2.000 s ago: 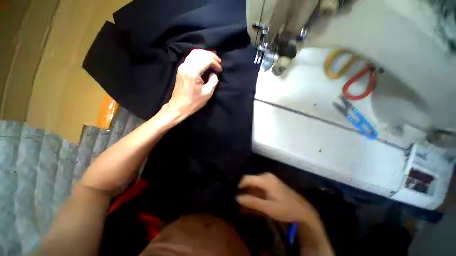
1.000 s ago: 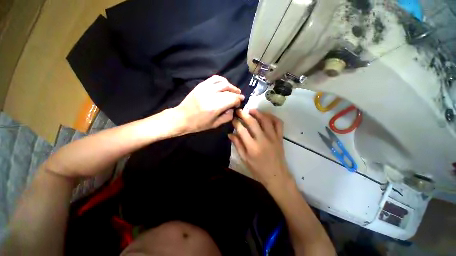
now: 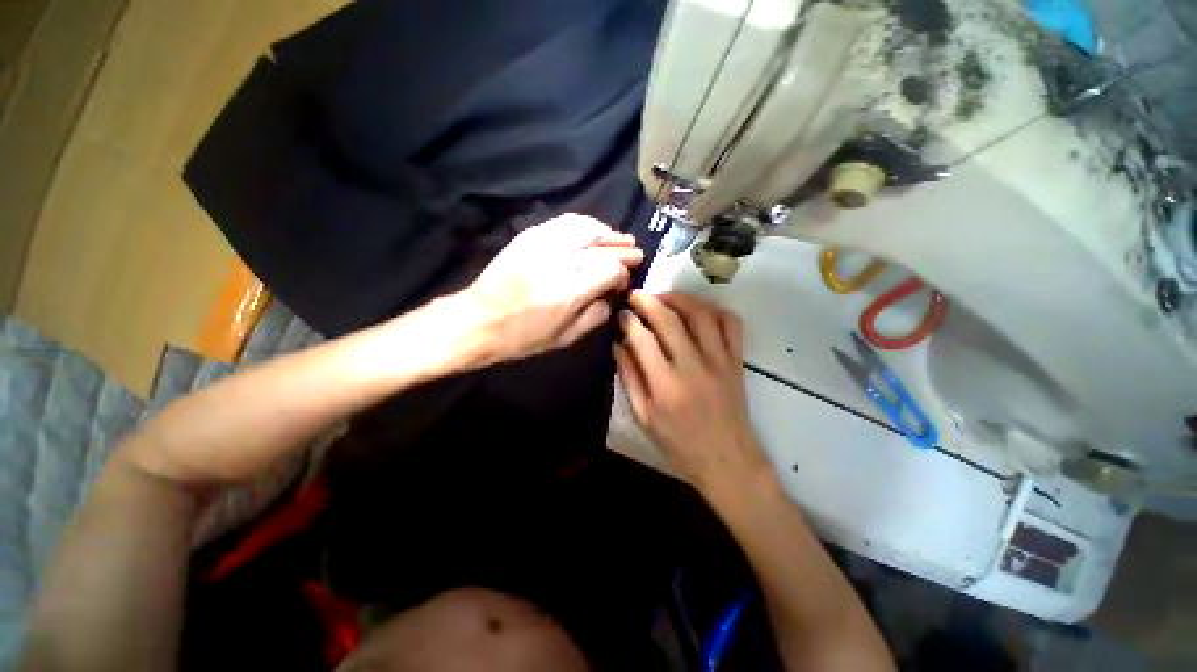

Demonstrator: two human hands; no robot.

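Note:
A large dark navy cloth lies left of the sewing machine head and runs down toward my lap. Its right edge passes by the needle and presser foot area. My left hand is on the cloth just below and left of the foot, with fingertips pinching at the edge. My right hand is beside it on the machine bed, with its fingertips at the same cloth edge. The fingertips of both hands nearly meet, and the exact grip is partly hidden.
Blue thread snips lie on the white machine bed, near a red loop and a yellow loop. Brown cardboard with orange tape and grey quilted covering are at left.
Since two seconds ago, my right hand has come up from the lower edge to the cloth beside the foot, and my left hand has moved right to meet it. Little differs over the last second.

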